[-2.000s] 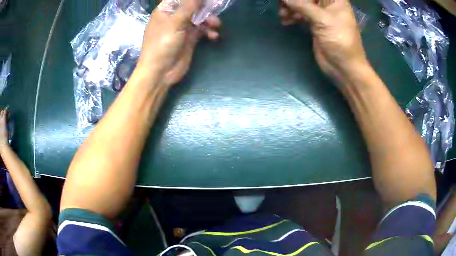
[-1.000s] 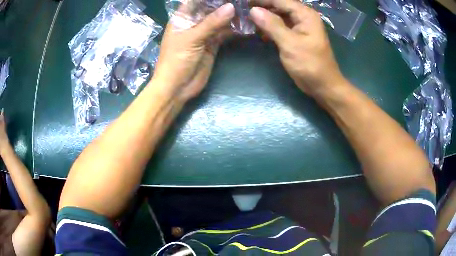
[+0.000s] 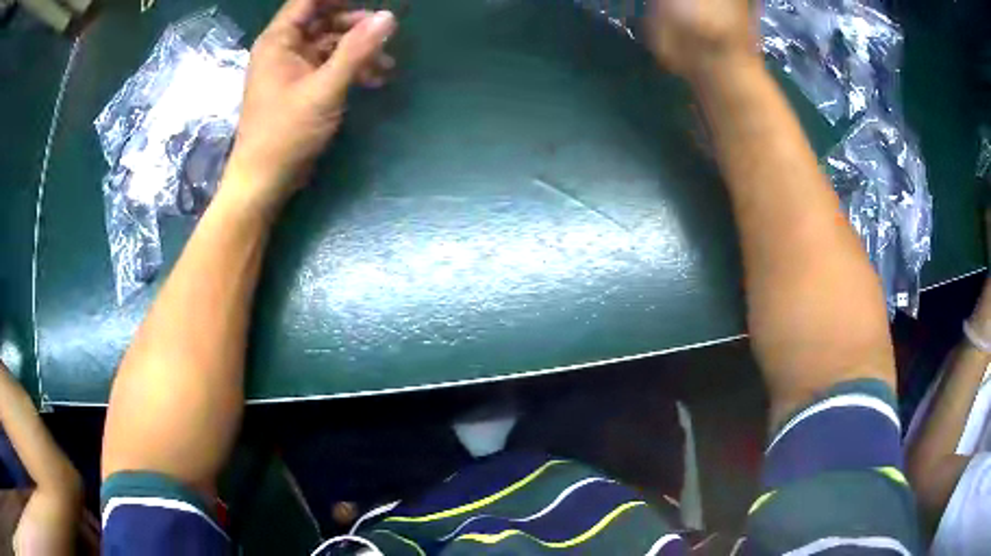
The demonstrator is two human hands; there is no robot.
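Observation:
My left hand [image 3: 315,81] is raised near the top edge, left of centre, with loosely curled fingers apart and nothing visible in it. My right hand [image 3: 704,33] is at the top edge, right of centre, blurred and partly cut off; what its fingers hold, if anything, cannot be told. Clear polybags with dark corded parts [image 3: 147,152] lie in a shiny cluster beside my left forearm, partly behind it. A pile of bagged parts [image 3: 886,179] lies along the right, partly hidden by my right arm.
The glossy green tabletop [image 3: 478,261] has a pale front edge. Pale block-like pieces [image 3: 54,13] show at the top left corner. A neighbour's arm [image 3: 41,467] is at the lower left, and another person's arm [image 3: 945,418] is at the lower right.
My hands have moved apart; the clear bag between them is no longer visible. The view has shifted, so the table and bags sit further left.

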